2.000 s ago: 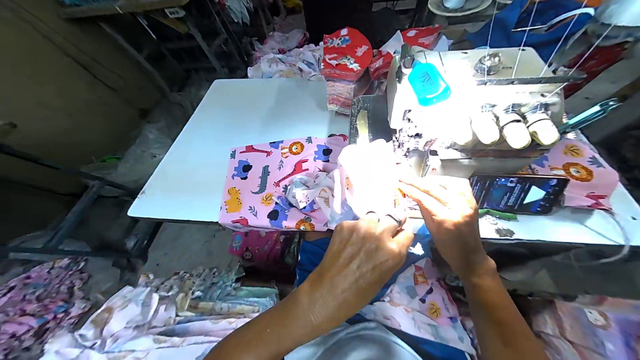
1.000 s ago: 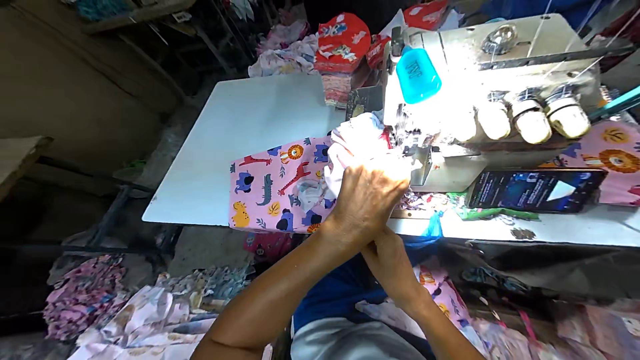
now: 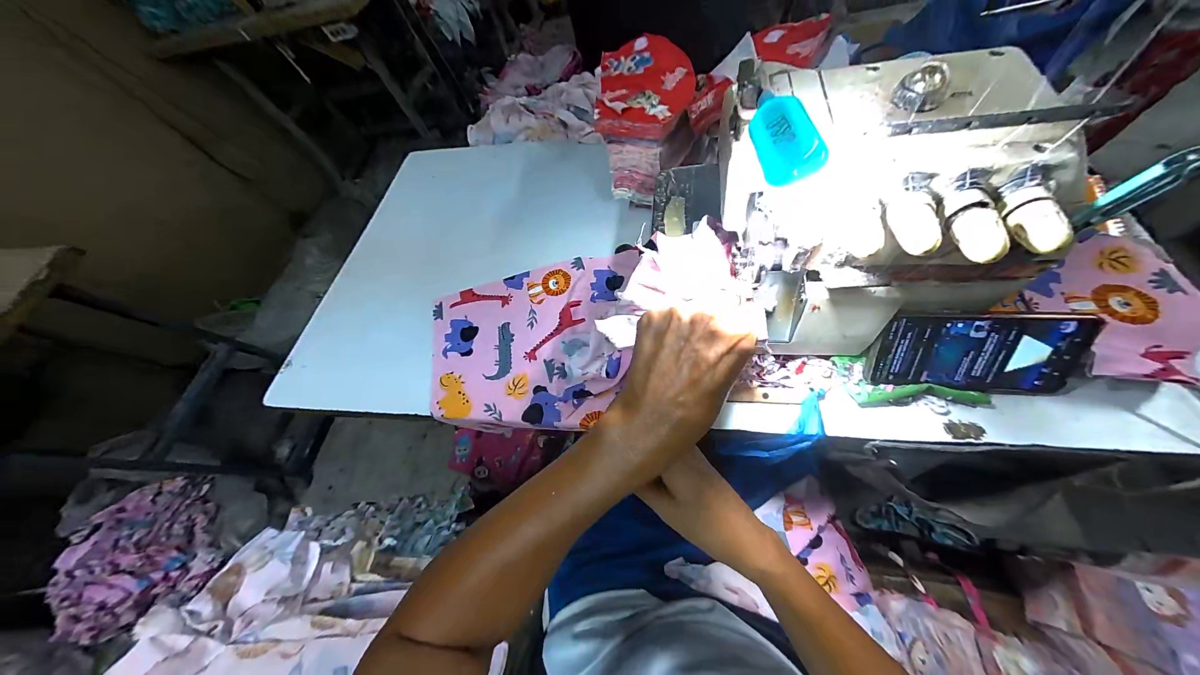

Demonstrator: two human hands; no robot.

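My left hand [image 3: 689, 361] is closed on bunched pale pink fabric [image 3: 689, 272] beside the presser area of an industrial overlock sewing machine [image 3: 834, 216]. Strong light washes out the cloth there. Below and partly behind it, my right hand [image 3: 670, 478] crosses under the left wrist; its fingers are hidden, so what it holds cannot be seen. Pink animal-print fabric [image 3: 506, 356] lies flat on the white table [image 3: 366, 281], just left of the hands, reaching the front edge.
A phone [image 3: 980, 352] with a lit screen lies right of the machine's front, near scraps. Stacked red-and-pink cut pieces [image 3: 642, 122] stand behind the table. A blue plastic piece [image 3: 786, 141] is on the machine. Fabric heaps [image 3: 272, 600] lie on the floor at left.
Two seconds ago both hands were side by side at the cloth, the right one near the machine's front. The right hand has since moved left and down, beneath the left wrist.
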